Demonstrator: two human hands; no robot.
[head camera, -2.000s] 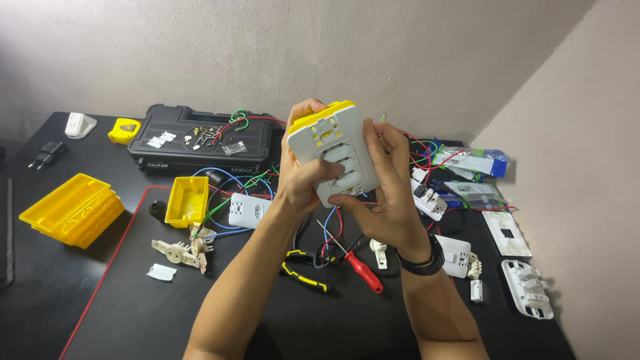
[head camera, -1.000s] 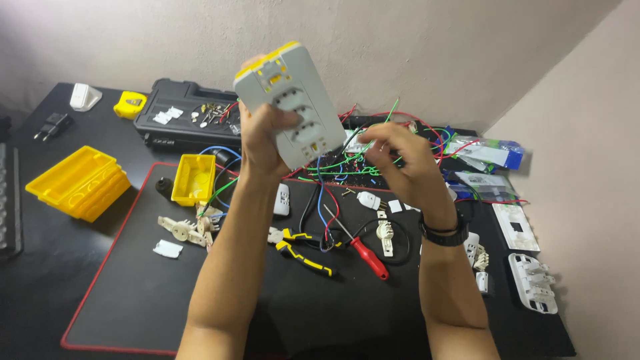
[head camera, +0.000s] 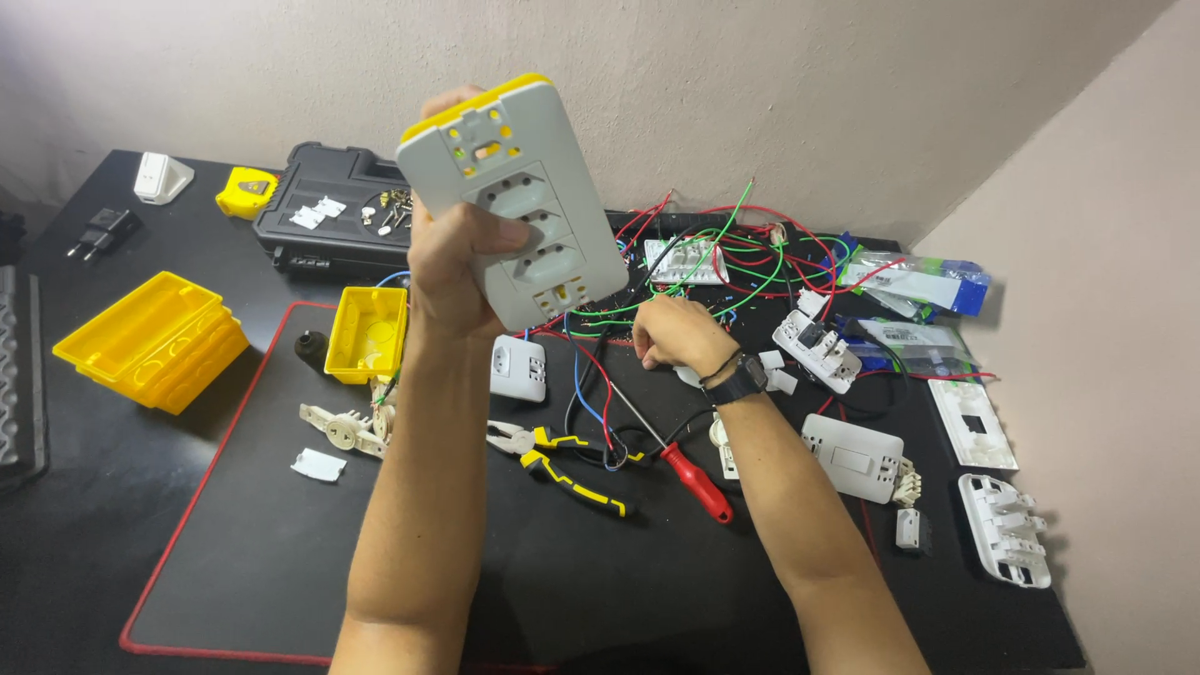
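My left hand (head camera: 464, 248) holds up a white socket faceplate (head camera: 572, 202) with three outlets, its thumb on the middle outlet. A yellow electrical box (head camera: 478, 98) shows behind the plate's upper edge. My right hand (head camera: 682, 333) is lowered to the tabletop near green and red wires (head camera: 783, 258); its fingertips are partly hidden, and whether they hold anything is unclear. Beside its wrist lie small white covers (head camera: 780, 380). Below the hands lie a red-handled screwdriver (head camera: 694, 480) and yellow-and-black pliers (head camera: 572, 480).
Yellow electrical boxes (head camera: 155, 352) lie at left, another yellow box (head camera: 367, 337) nearer the middle. A black tool case (head camera: 328, 216) and yellow tape measure (head camera: 248, 192) stand at the back. White switch plates (head camera: 853, 455) and plastic packets (head camera: 914, 281) lie at right.
My right hand, on the faceplate in the oldest frame, has let go and come down to the tabletop by the wires. My left hand still holds the faceplate up.
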